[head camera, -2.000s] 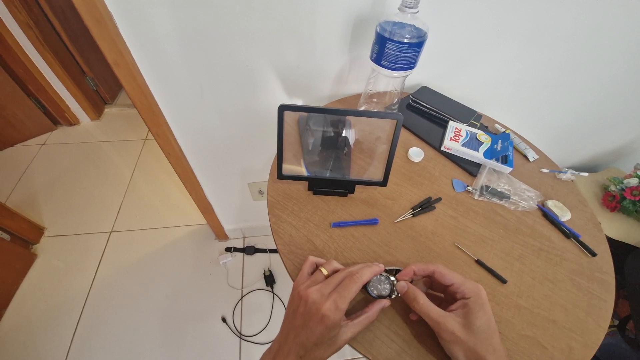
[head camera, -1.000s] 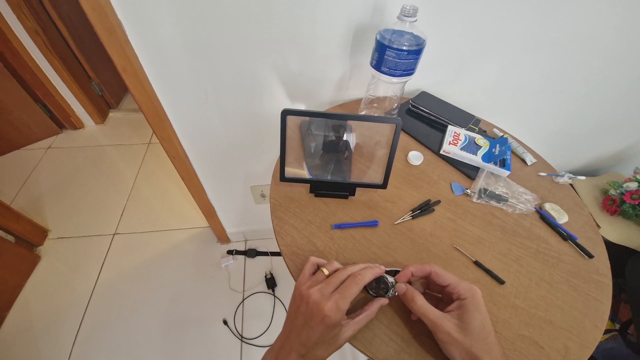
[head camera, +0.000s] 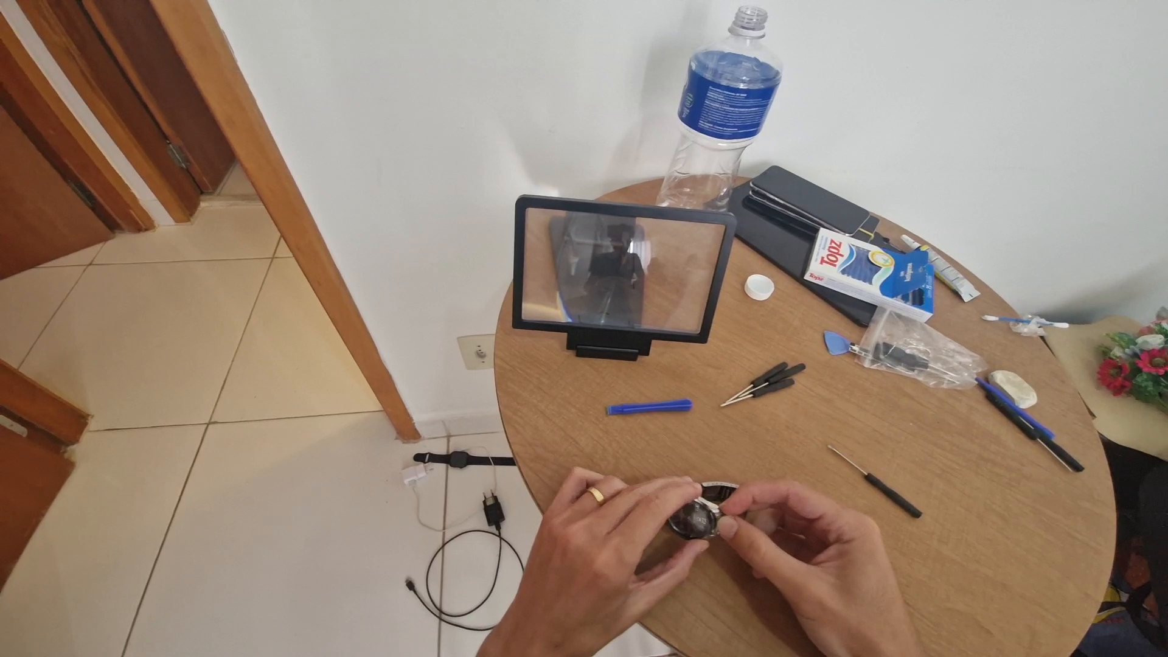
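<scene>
My left hand (head camera: pixel 607 557), with a ring on one finger, grips a wristwatch (head camera: pixel 695 518) by its case near the front edge of the round wooden table (head camera: pixel 639 438). The fingertips of my right hand (head camera: pixel 803 547) pinch the watch's right side, where the band meets the case. What lies between those fingertips is hidden. To the right of my right hand lies a small screwdriver with a black handle (head camera: pixel 892 494). A blue plastic pry tool (head camera: pixel 650 407) and several small black-handled screwdrivers (head camera: pixel 765 383) lie beyond my hands.
A framed magnifier screen (head camera: pixel 624 269) stands at the back left, near a plastic bottle (head camera: pixel 730 96). Farther right are stacked phones (head camera: pixel 809 199), a cotton swab box (head camera: pixel 871 272), a white cap (head camera: pixel 759 286), a plastic bag (head camera: pixel 922 351) and blue and black tools (head camera: pixel 1031 422). A cable (head camera: pixel 456 534) lies on the floor.
Both hands stay on the watch. The watch face has tilted a little in my fingers, and its dial shows less plainly than two seconds ago.
</scene>
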